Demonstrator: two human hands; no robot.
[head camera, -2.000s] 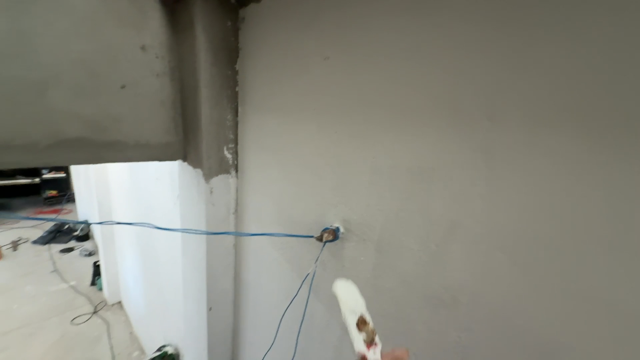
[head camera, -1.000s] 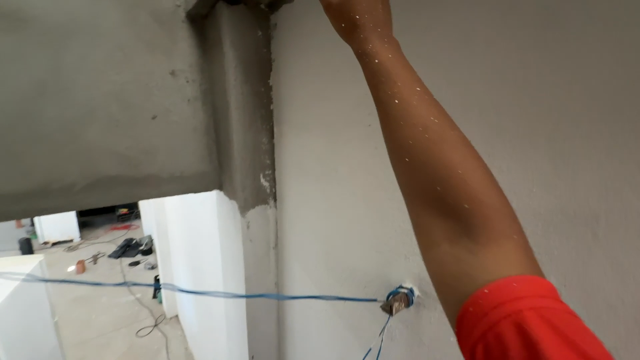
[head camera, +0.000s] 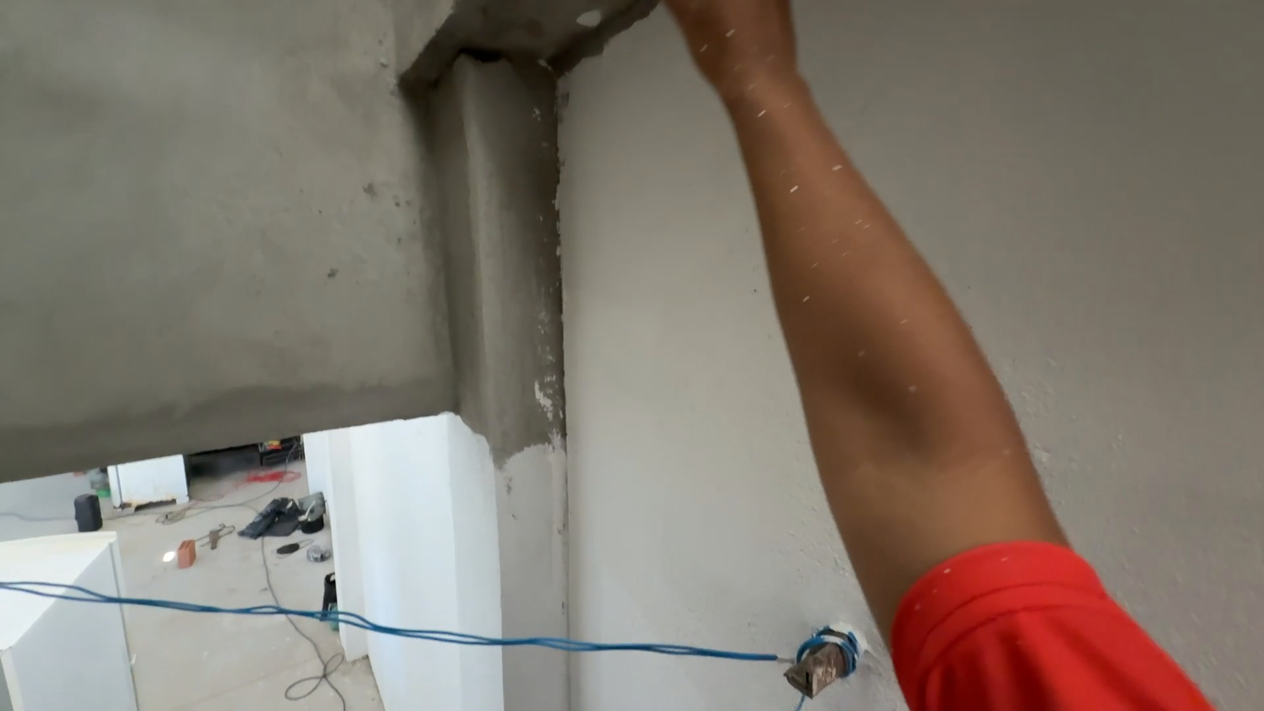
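My right arm, in a red short sleeve, reaches up across the pale plastered wall (head camera: 662, 346). Only the wrist and part of my right hand (head camera: 736, 35) show at the top edge; its fingers are cut off, so what it holds is hidden. Small white flecks dot the forearm. Left of the hand, a darker grey rendered column (head camera: 504, 257) meets the wall under a rough overhead corner. Low on the wall, blue wire (head camera: 583, 645) is wound about a stub (head camera: 818, 671) that sticks out. My left hand is out of view.
A grey rendered beam (head camera: 217, 247) spans the upper left. Under it stand a white wall (head camera: 410, 543) and a white box-like surface (head camera: 59, 592). On the floor beyond lie a cable (head camera: 272, 592), dark cloth-like items (head camera: 276, 517) and a brick (head camera: 186, 553). The wire stretches across the lower view.
Two seconds ago, fingers held a white, stained tool low before the wall. By one second ago my right arm was raised across the wall, and it remains so. The view has tilted upward.
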